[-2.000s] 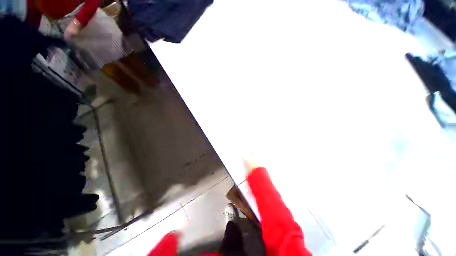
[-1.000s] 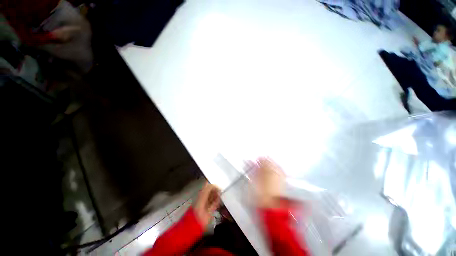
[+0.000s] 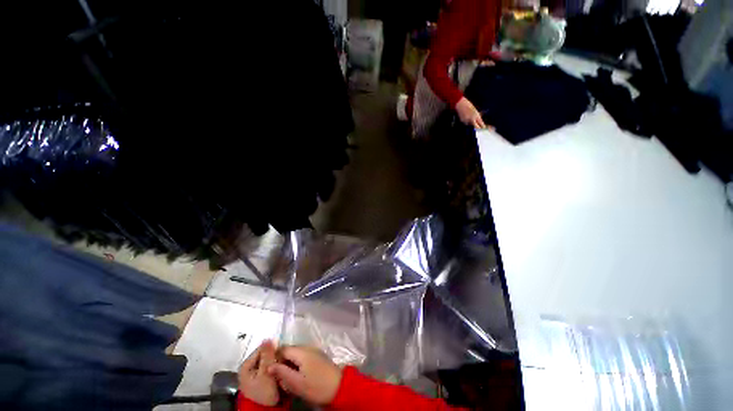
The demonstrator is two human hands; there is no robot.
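Note:
A clear, crinkled garment bag [image 3: 398,281] hangs spread in front of me, over the tiled floor beside the table. My left hand [image 3: 261,371] and my right hand [image 3: 309,373] are close together at the bottom centre, fingers bent at the bag's near left edge. Both seem to pinch the film, though the fingertips are small and partly hide each other. A bag stack [image 3: 619,365] of shiny clear film lies on the white table [image 3: 595,233] at the lower right.
Dark garments [image 3: 217,104] hang in a mass at the upper left, with glossy film [image 3: 60,136] over some. Blue-grey garments [image 3: 80,321] hang at the lower left. A person in red [image 3: 450,72] stands at the table's far end by a dark garment [image 3: 530,96].
The view has turned left, towards the hanging garments. My hands have come together, and the clear bag now hangs off the table between the table and the garments.

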